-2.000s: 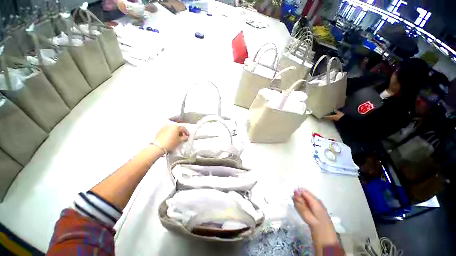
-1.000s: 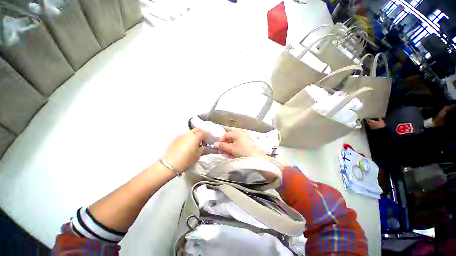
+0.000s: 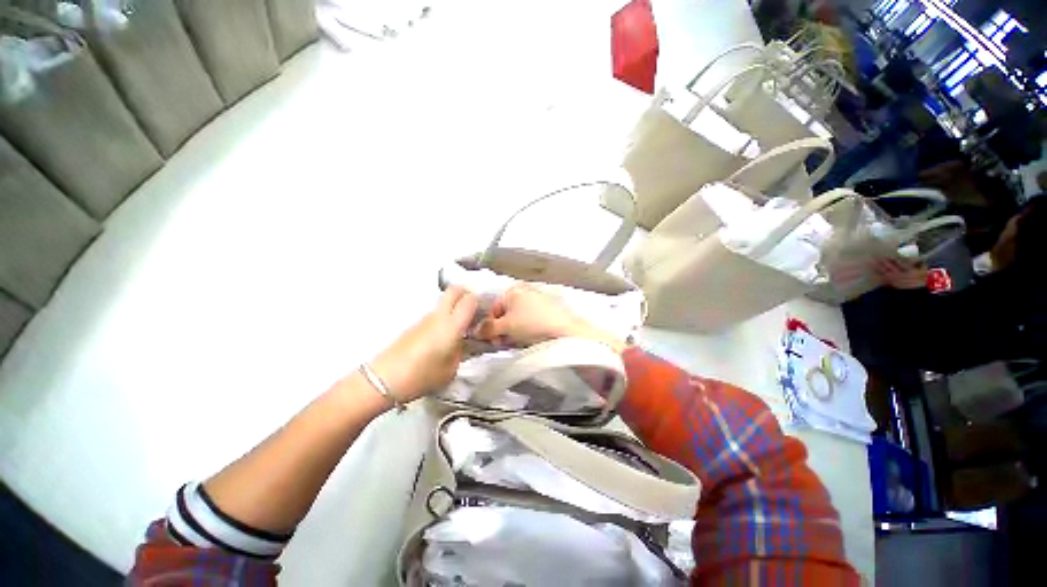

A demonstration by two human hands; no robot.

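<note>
Several beige tote handbags stand close together before me, their mouths filled with white tissue stuffing [image 3: 534,554]. The farthest tote handbag [image 3: 551,269] has its top handle standing up. My left hand [image 3: 427,350] and my right hand [image 3: 537,318] meet at the near side of its mouth, fingertips almost touching. They pinch something small at the rim; the fingers hide what it is. Nearer top handles [image 3: 620,476] lean over to the right. A metal ring [image 3: 440,500] shows on the nearest bag's left side.
More stuffed totes [image 3: 723,269] stand at the right, and a row of totes [image 3: 138,86] lines the upper left. A red sign [image 3: 635,46] stands at the back. Tape rolls [image 3: 820,383] lie on a white stack [image 3: 844,407]. A person's hand [image 3: 901,273] touches a bag at right.
Since two seconds ago my right hand has come from the lower right to join my left at the far bag. Over the last second both hands have barely moved. The other person's bag has tilted.
</note>
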